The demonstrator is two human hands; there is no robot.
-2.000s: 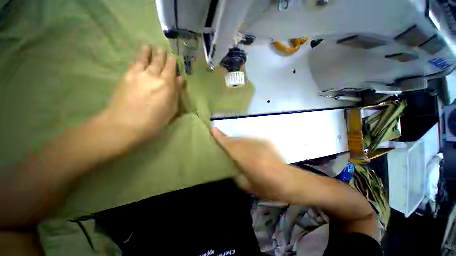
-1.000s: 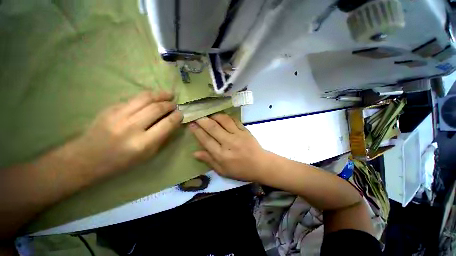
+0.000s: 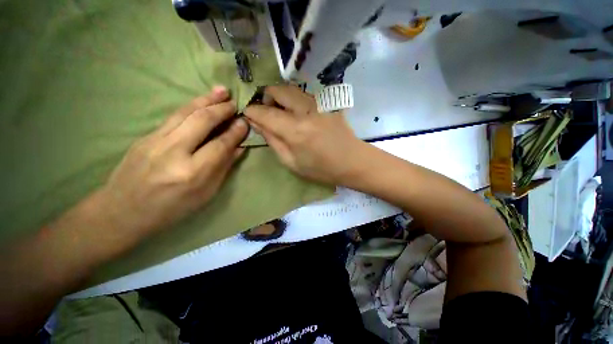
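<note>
The large olive-green garment panel (image 3: 101, 87) covers the left of the table and runs under the sewing machine head. My left hand (image 3: 185, 151) lies on the panel, its fingertips pressing the cloth just in front of the presser foot (image 3: 243, 66). My right hand (image 3: 302, 131) pinches a small fold of the olive cloth between thumb and fingers, touching the left fingertips. A dark gap shows at the fold. The fingers hide most of the fold. The white ribbed cap (image 3: 335, 97) is close beside my right hand.
The white machine arm (image 3: 497, 40) hangs above. A yellow-orange loop (image 3: 410, 28) lies on the machine bed. A yellow-brown box (image 3: 503, 158) with olive strips (image 3: 543, 148) stands at the right, beside a white bin (image 3: 561, 208). Crumpled pale cloth (image 3: 403, 275) lies below the table edge.
My right hand has moved up from lying flat on the cloth to pinching the fold by my left fingertips. The pale opening seen one second ago is now covered. The view has shifted.
</note>
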